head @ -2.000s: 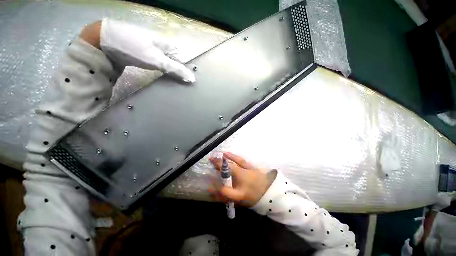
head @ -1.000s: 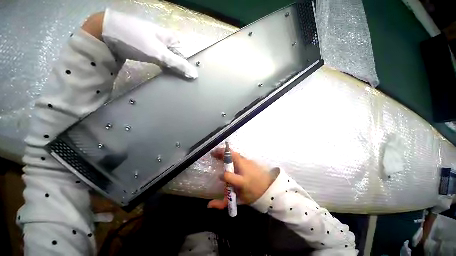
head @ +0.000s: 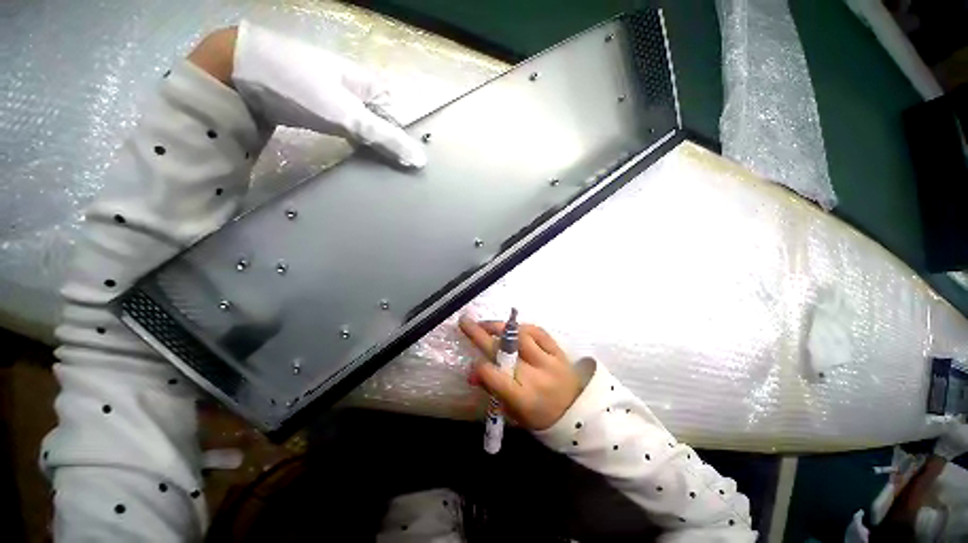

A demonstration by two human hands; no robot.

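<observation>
A long sheet-metal housing (head: 350,233) lies diagonally in front of me, grey inside with small shiny studs, dark perforated ends and a dark near side wall. My left hand (head: 340,111), in a white glove, grips its far long edge, fingers on the inner floor; the thumb is hidden. My bare right hand (head: 525,371) holds a white paint marker (head: 496,408) with its grey tip end pointing up and away. The tip is just short of the housing's near edge and does not touch it.
The housing is over a bench padded with bubble wrap (head: 679,318). A crumpled white cloth (head: 830,334) lies at right. Behind is a green belt (head: 690,64) with a bubble wrap sheet (head: 775,106) and a black box shape (head: 945,180). Another person's hand (head: 902,488) shows at lower right.
The housing and my left hand have shifted slightly. The bubble wrap sheet and black box have moved right along the belt. The marker has tilted and moved slightly right in my right hand.
</observation>
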